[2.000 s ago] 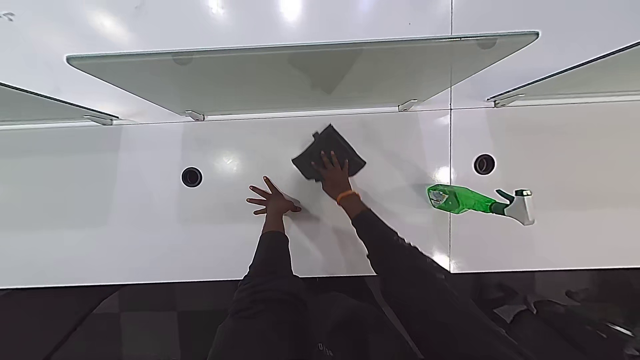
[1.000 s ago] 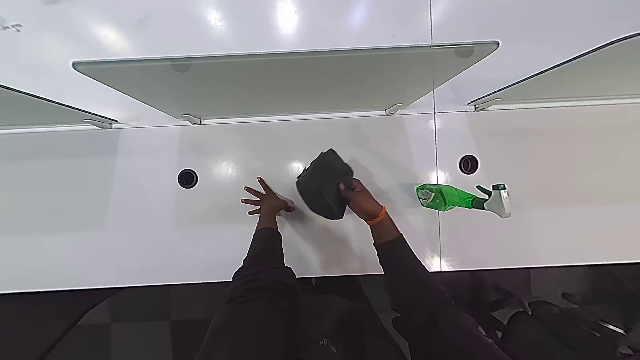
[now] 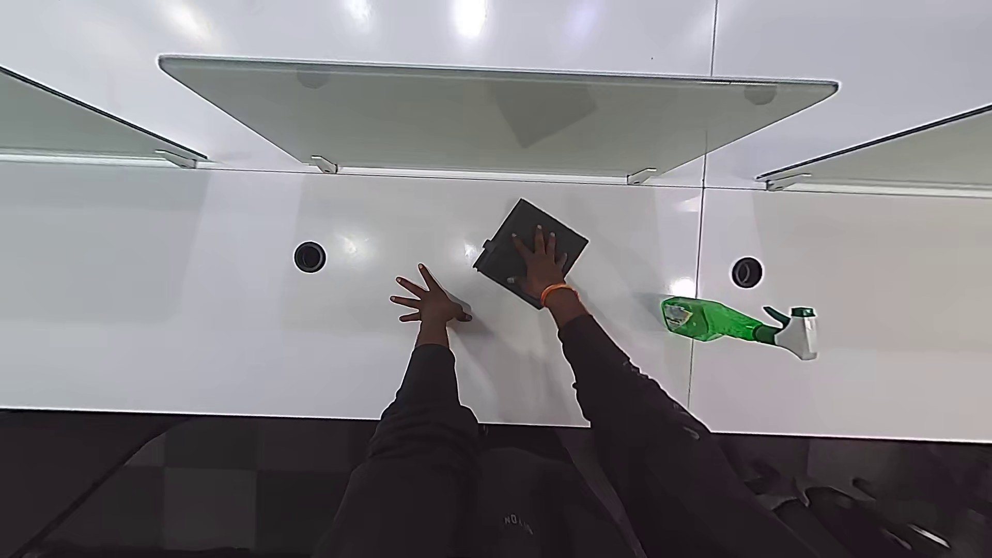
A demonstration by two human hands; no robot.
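A folded dark cloth (image 3: 515,232) lies flat on the glossy white tabletop (image 3: 232,349), near the base of the middle frosted divider. Pressed on top of it with fingers spread is my right hand (image 3: 541,263), an orange band round its wrist. To the left of the cloth, my left hand (image 3: 428,301) rests on the bare surface, fingers apart, holding nothing. A green spray bottle (image 3: 713,319) with a white and green trigger head lies on its side to the right, its body across the table seam.
A frosted glass divider (image 3: 434,116) on small brackets stands behind the cloth, with others at the left (image 3: 70,124) and right (image 3: 907,147). Round cable holes sit in the tabletop at left (image 3: 310,256) and right (image 3: 747,272). The table's front edge runs below my hands.
One second ago my right hand gripped the bunched cloth at its right side; now the cloth is spread flatter under my open palm. My left hand stays spread on the table.
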